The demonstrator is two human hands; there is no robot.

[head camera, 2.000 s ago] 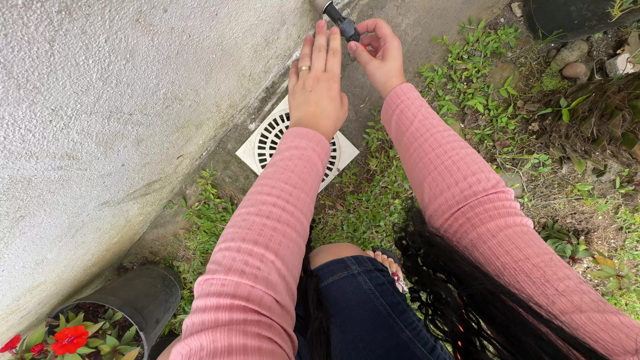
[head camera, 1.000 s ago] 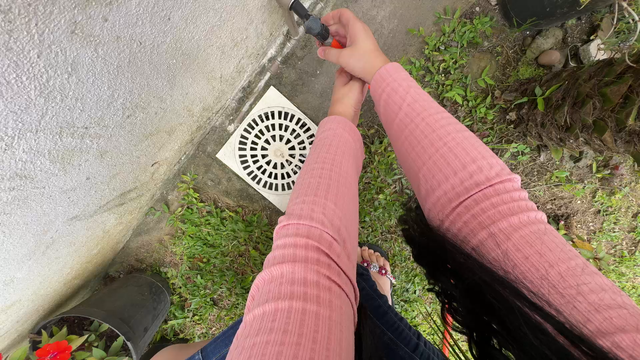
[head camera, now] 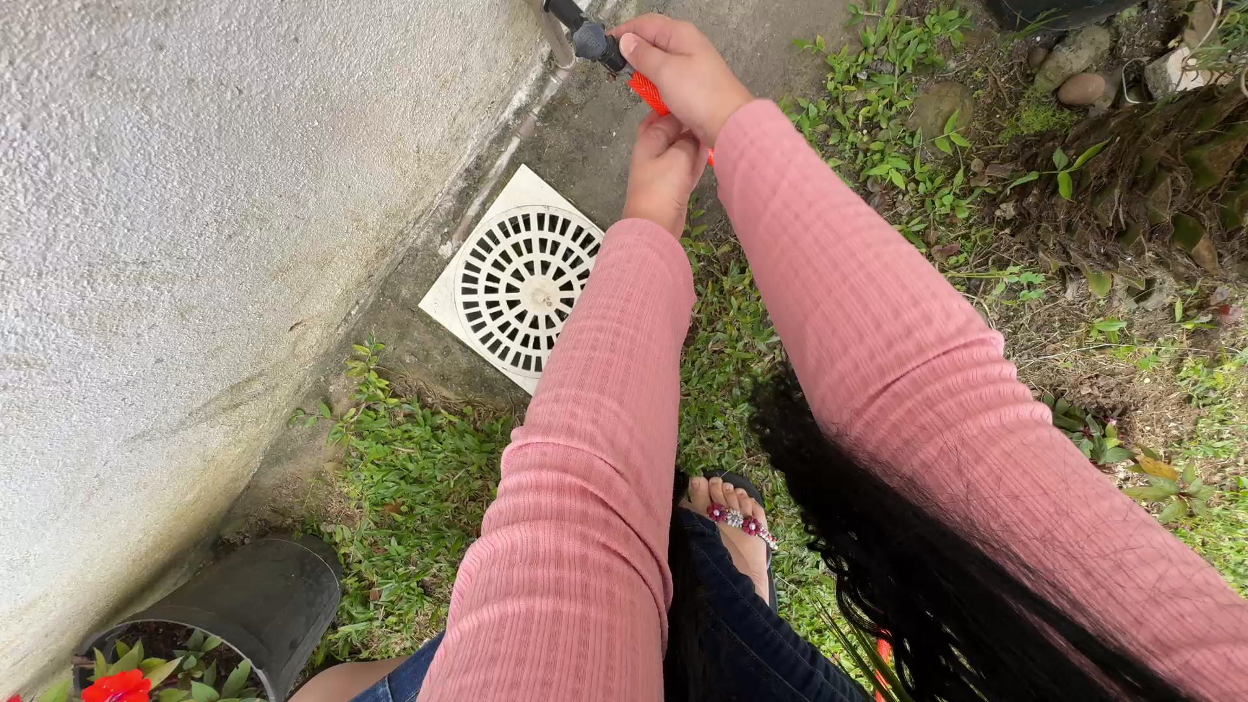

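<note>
At the top centre, a dark grey plastic tap [head camera: 591, 41] stands out from the foot of the wall. An orange hose [head camera: 647, 93] hangs at the tap's end. My right hand [head camera: 687, 73] has thumb and fingers closed around the dark fitting where the tap and hose meet. Just below it, my left hand [head camera: 665, 168] grips the orange hose, its fingers partly hidden by the right hand. A white square drain cover [head camera: 526, 292] with a round slotted grate lies on the concrete, left of my left forearm, which overlaps its right edge.
A rough white wall [head camera: 195, 214] fills the left side. A black plant pot [head camera: 244, 604] with red flowers stands at the lower left. Stones [head camera: 1080, 88] and a fibrous plant trunk [head camera: 1150, 185] are at the upper right. My sandalled foot [head camera: 741, 536] is on the grass.
My left hand, earlier raised with fingers extended beside the tap, has come down onto the orange hose below my right hand. The view has shifted.
</note>
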